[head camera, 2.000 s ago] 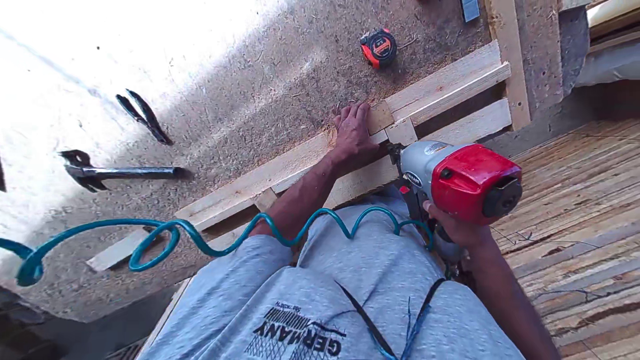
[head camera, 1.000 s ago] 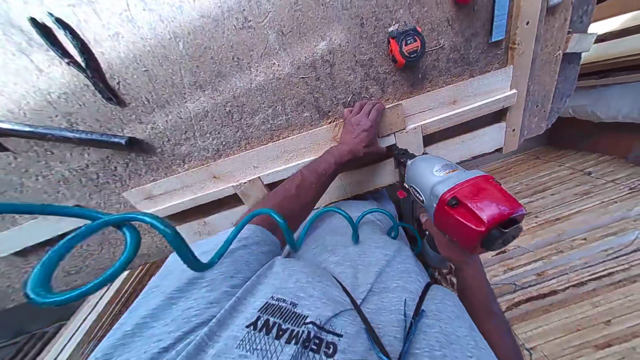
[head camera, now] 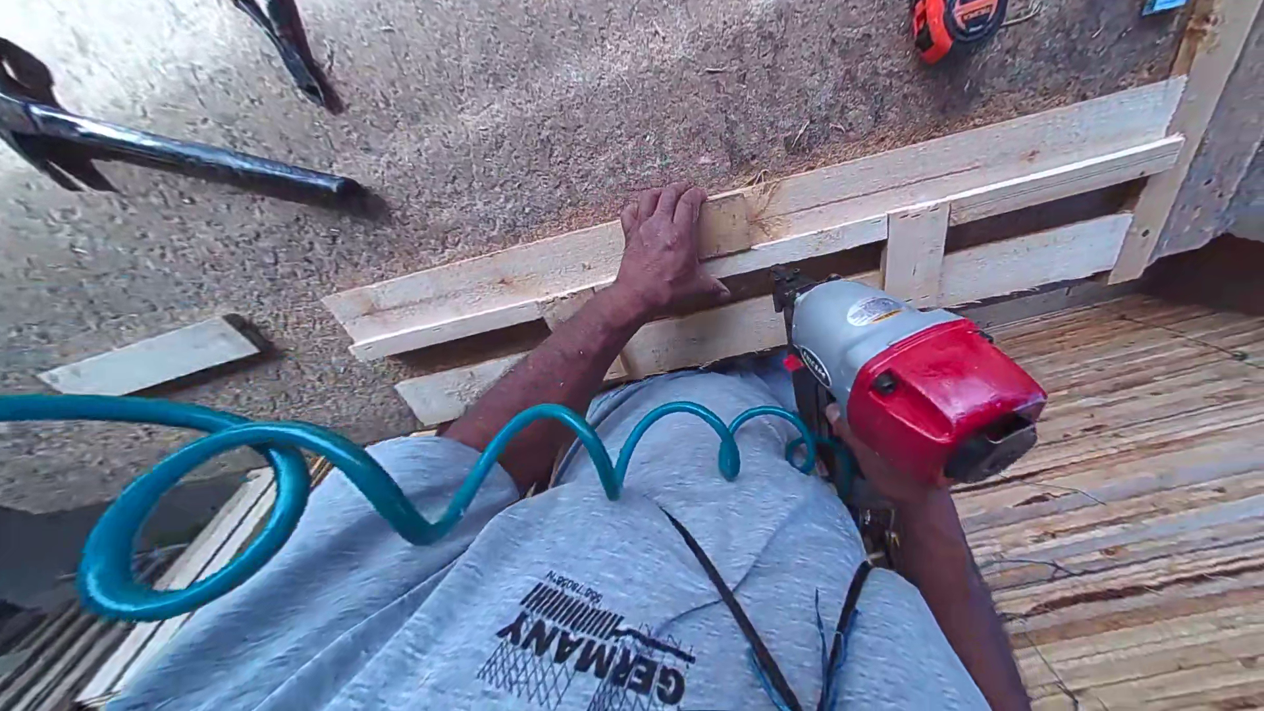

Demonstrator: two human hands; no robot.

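My left hand grips the long wooden slats near their middle, fingers over the far edge and thumb on the near side. A short wooden crosspiece bridges the slats to the right of it. My right hand is shut on the handle of a red and grey pneumatic nail gun, partly hidden behind its body. The gun's nose is close to the slats, between my left hand and the crosspiece; whether it touches wood I cannot tell. A teal coiled air hose runs left from the gun.
On the rough work surface lie a claw hammer, black-handled pliers, a short wood offcut and an orange tape measure. An upright board meets the slats' right end. Stacked wooden strips lie at the lower right.
The view has shifted and come closer to the slats. The nail gun's nose now shows farther from my left hand, with the crosspiece to its right. Both hands keep their holds.
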